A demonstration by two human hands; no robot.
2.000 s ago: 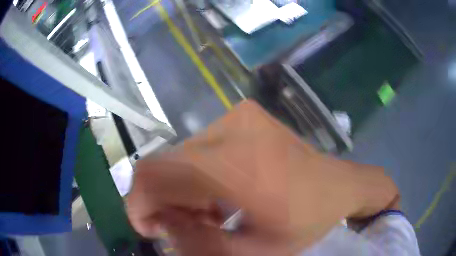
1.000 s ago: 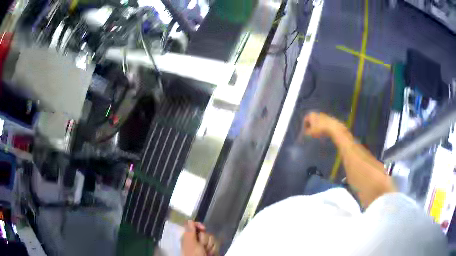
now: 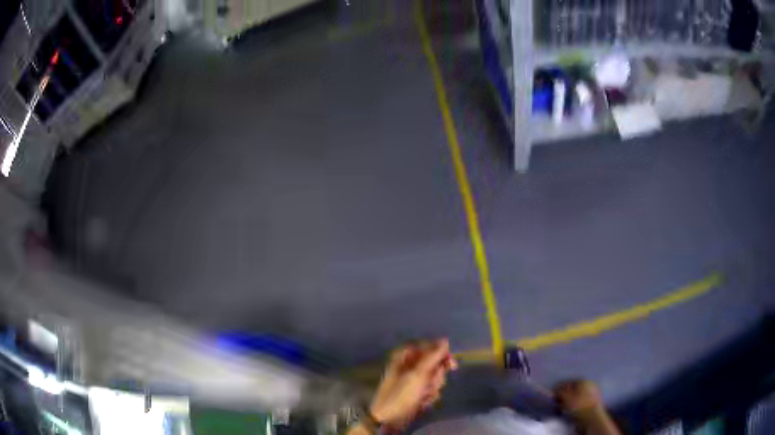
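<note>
My left hand [image 3: 414, 382] is at the bottom middle, in front of my body, with fingers curled and a dark band at the wrist. I see no object in it, but its palm side is partly hidden. My right hand [image 3: 579, 397] is lower right, small, dark and blurred, with fingers bent; I cannot tell whether it holds anything. Neither hand visibly touches a machine or part. My shoe [image 3: 516, 360] shows between them on the floor.
Grey floor [image 3: 280, 187] has a yellow lane line [image 3: 466, 187] with a branch to the right. A metal rack [image 3: 522, 102] with items on its shelves stands upper right. A blurred pale machine edge [image 3: 195, 365] runs along the lower left. Cabinets [image 3: 93, 106] stand upper left.
The view has swung from the machine bed and tray conveyor to the floor and rack. My right hand is lower and closer to my body; my left hand is away from the machine edge.
</note>
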